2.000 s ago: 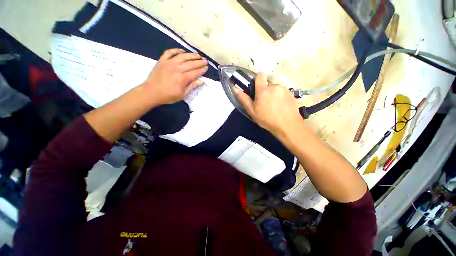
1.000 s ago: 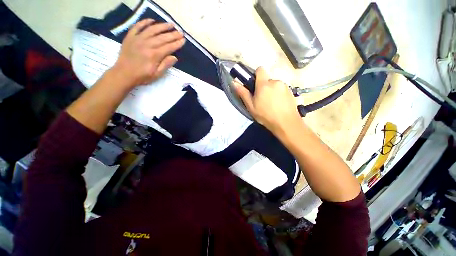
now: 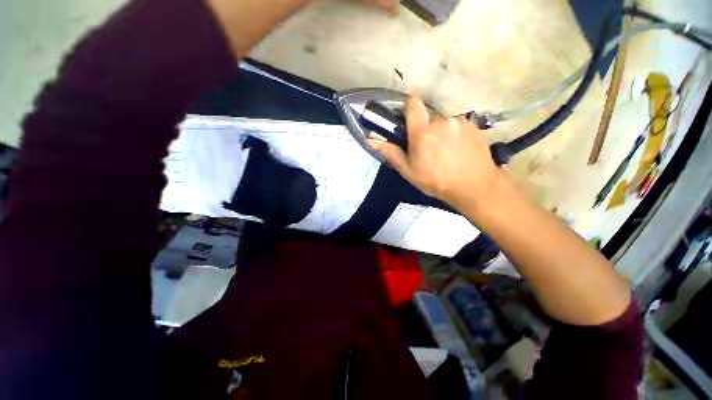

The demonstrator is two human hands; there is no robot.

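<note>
The dark jacket panel (image 3: 261,92) lies on the worktable with its wrong side up. White interfacing (image 3: 204,164) covers much of it, with a dark rounded patch (image 3: 273,187) on top. A narrow white tape (image 3: 285,79) follows its far edge. My right hand (image 3: 449,152) is closed on the handle of the steam iron (image 3: 367,117), whose tip points left at the panel's far edge. A white pocket piece (image 3: 425,228) lies near the right end. My left hand (image 3: 381,5) is mostly cut off by the top edge; only fingers show, near the grey block (image 3: 431,8).
The iron's hose and cable (image 3: 546,129) run to the upper right. A wooden ruler (image 3: 609,105), a dark cloth scrap (image 3: 597,27) and a yellow piece with pens (image 3: 656,117) lie at the right of the cream table (image 3: 500,55). A red container (image 3: 400,275) is below.
My left hand has left the panel and reached forward to the top edge, its sleeve now covering the panel's left part. The iron stays at the far edge. The view has shifted.
</note>
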